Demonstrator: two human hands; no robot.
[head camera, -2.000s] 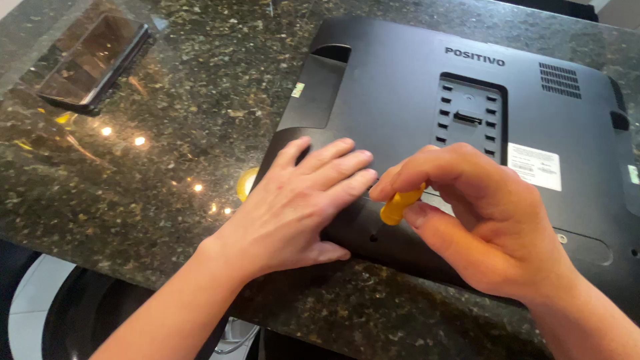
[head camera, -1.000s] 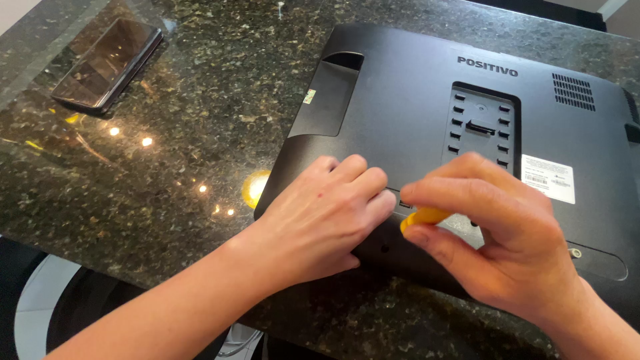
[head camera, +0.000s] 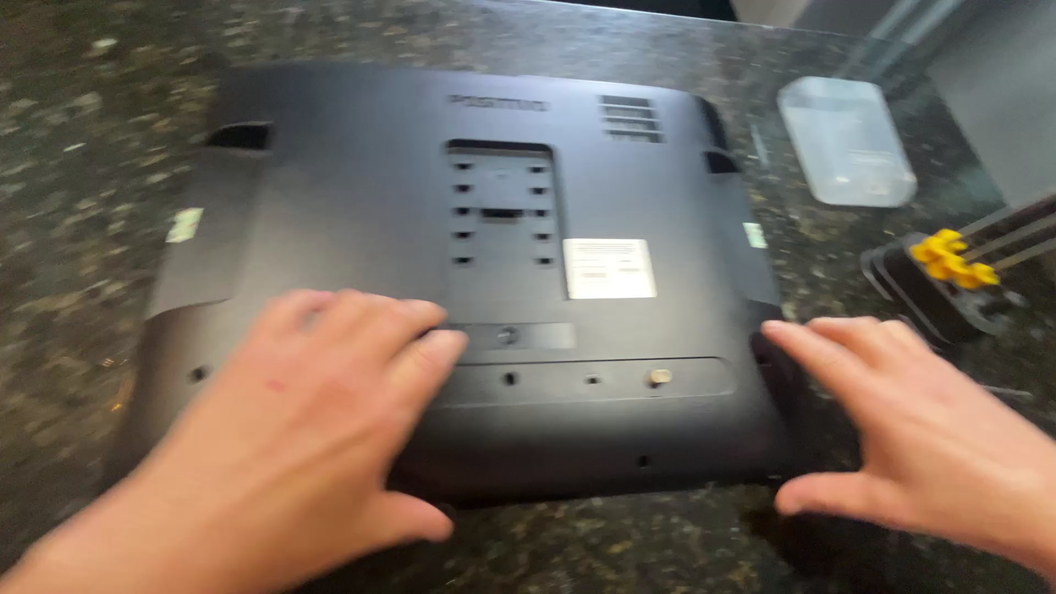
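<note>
The black plastic back cover of a Positivo all-in-one computer or monitor (head camera: 355, 206) lies face down in the middle of the view. My left hand (head camera: 313, 421) is over its lower left part, fingers apart and holding nothing; blur hides whether it touches. At the lower right corner is my right hand (head camera: 916, 437), empty, thumb and fingers spread. A recessed slot panel (head camera: 501, 190) and a white label (head camera: 610, 269) with writing are on the cover. Yellow-handled tools (head camera: 953, 260), likely screwdrivers, sit in a dark holder to the right, beyond my right hand.
The cover rests on a dark speckled granite countertop (head camera: 91, 198). A translucent plastic case or lid (head camera: 850, 140) lies at the back right. Behind it runs the counter's far edge. The tool holder (head camera: 916, 289) stands close to the cover's right side.
My right hand no longer holds the yellow-handled tool and has moved to the cover's right corner. The view has swung right, bringing the clear case and tool holder in.
</note>
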